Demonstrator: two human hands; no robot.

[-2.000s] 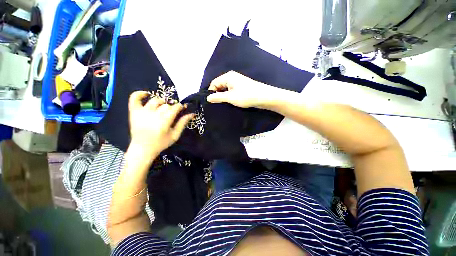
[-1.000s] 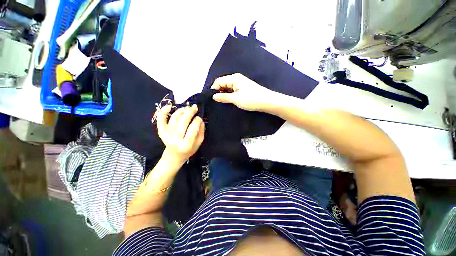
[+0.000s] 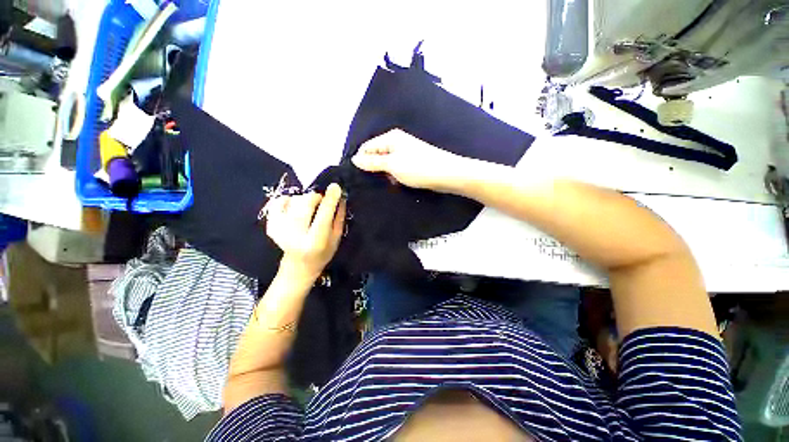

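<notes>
The black garment piece [image 3: 424, 112] lies across the white table's front edge and hangs over my lap, with cream floral embroidery near my left hand. My left hand [image 3: 304, 223] grips the cloth at the middle, fingers curled over it. My right hand [image 3: 389, 160] pinches the cloth just to the right, near the bottom of the V-shaped gap between its two upper parts. The cloth is bunched between my hands; the fingertips are partly hidden in it.
A blue basket [image 3: 201, 65] with tools and a purple and yellow spool [image 3: 121, 168] stands at the left. The sewing machine head [image 3: 649, 43] is at the upper right, with a black strip [image 3: 666, 147] beside it. Striped cloth [image 3: 195, 324] hangs at lower left.
My left hand has moved right and closer to my right hand, still holding the cloth. The left part of the garment has shifted, now overlapping the basket's right side. My right hand has barely moved.
</notes>
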